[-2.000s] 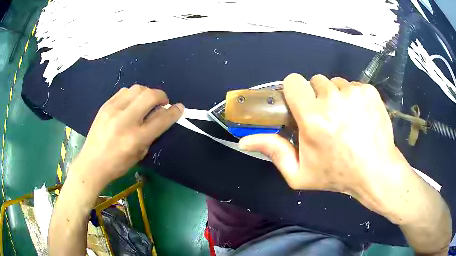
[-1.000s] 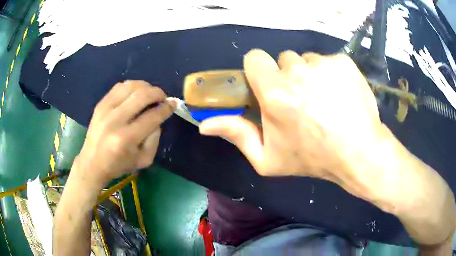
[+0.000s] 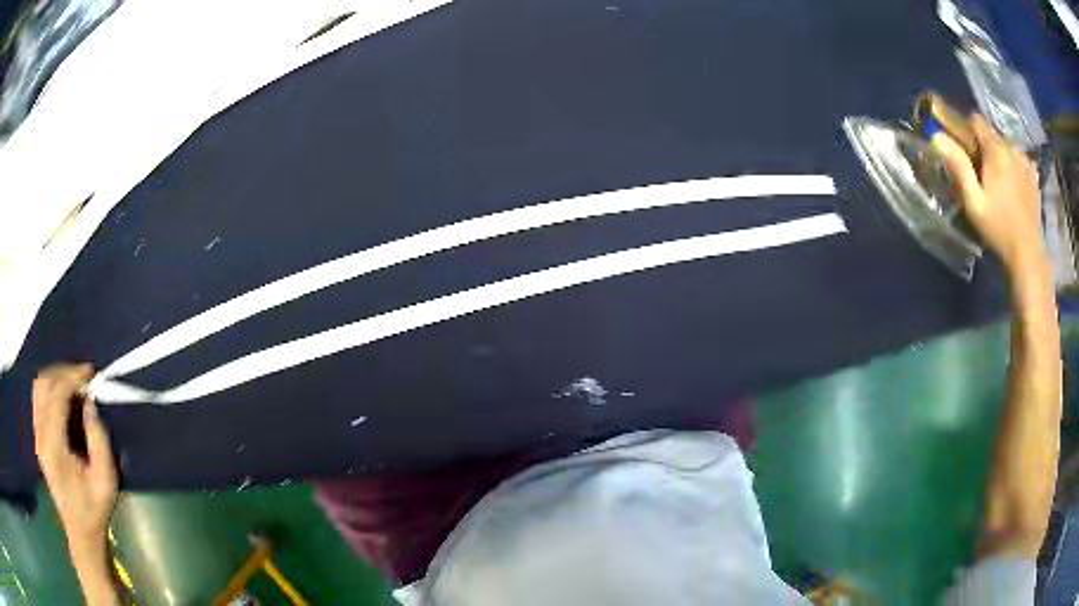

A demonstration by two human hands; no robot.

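Note:
A long white fabric strip (image 3: 473, 232) lies doubled on the dark cloth as a narrow V. Its fold is at the far left and its two ends lie apart at the right. My left hand (image 3: 78, 444) pinches the fold at the table's left side. My right hand (image 3: 1001, 189) is around the handle of the steam iron (image 3: 905, 184) at the right. The iron is clear of the strip's ends, and its silvery pointed rim shows. Whether its base touches the cloth I cannot tell.
The dark padded table (image 3: 698, 320) curves across the view. A broad pile of white strips (image 3: 130, 83) runs along the upper left. Clear film shows at the upper left corner. White thread scraps (image 3: 586, 389) lie near the front edge. A yellow frame (image 3: 258, 566) stands below on the green floor.
The view has shifted. The iron and my right hand have moved far right, away from my left hand. The strip now lies stretched out in view, with my left hand at its fold on the far left.

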